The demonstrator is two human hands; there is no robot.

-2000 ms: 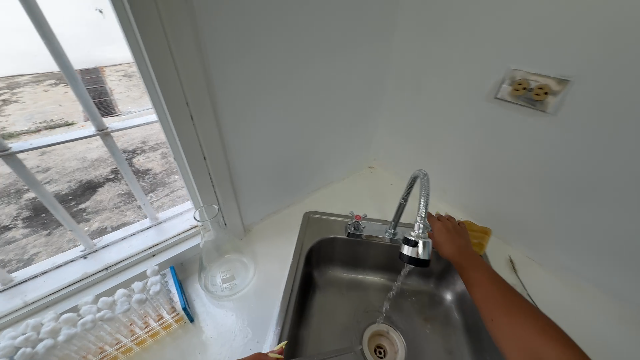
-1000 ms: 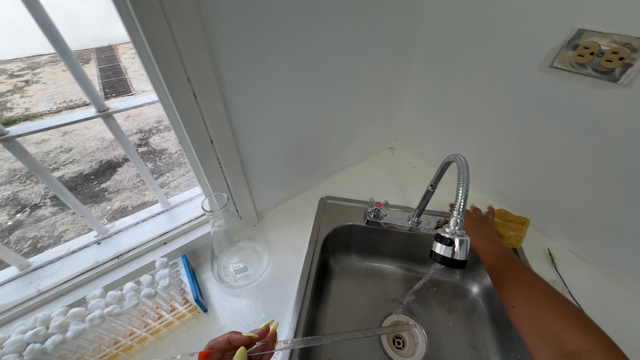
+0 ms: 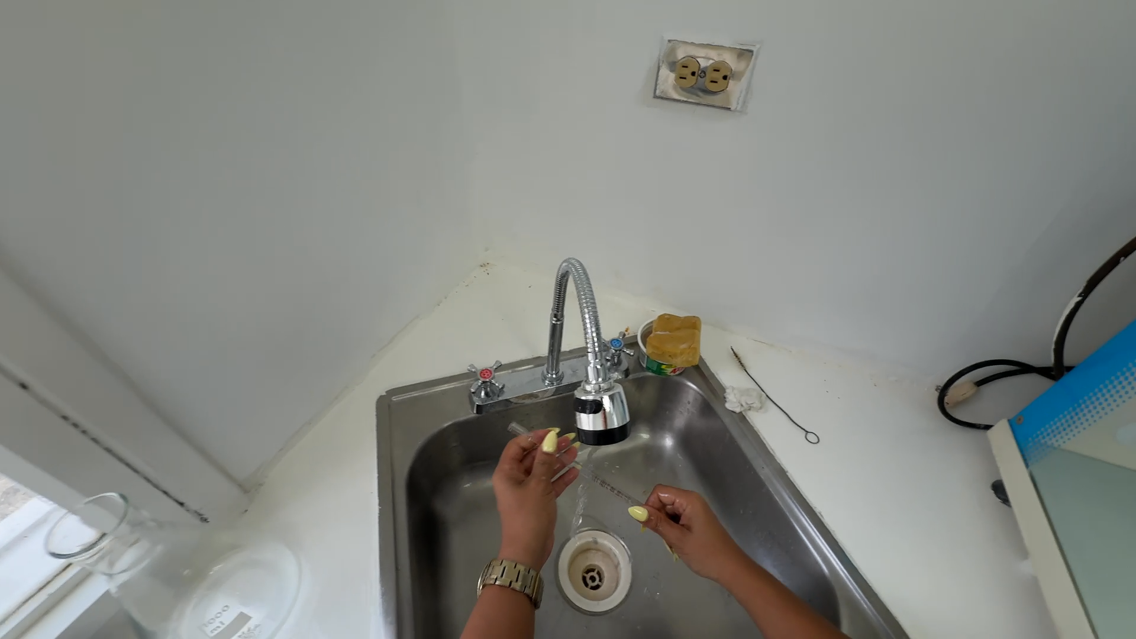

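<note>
Under the chrome faucet (image 3: 602, 413), both hands hold a thin clear graduated tube (image 3: 608, 486), likely a pipette, slanting down to the right above the stainless steel sink (image 3: 484, 532). My left hand (image 3: 534, 470), with a metal watch at the wrist, grips its upper left part. Fingers of my right hand (image 3: 679, 524) pinch its lower right part. A stream of water (image 3: 581, 501) runs from the faucet head past the tube toward the drain (image 3: 593, 577). Both hands have yellow nails.
A yellow sponge (image 3: 674, 340) rests on a small container behind the sink. Right of it lie a thin wire brush (image 3: 774, 399) and a crumpled white piece (image 3: 744, 398). A large glass flask (image 3: 240, 590) stands at left, a blue-topped case (image 3: 1087, 399) at right.
My right hand has moved from beside the sponge to the tube. My left hand, holding the tube low at the sink's left edge one second ago, is now under the faucet. The view has turned right.
</note>
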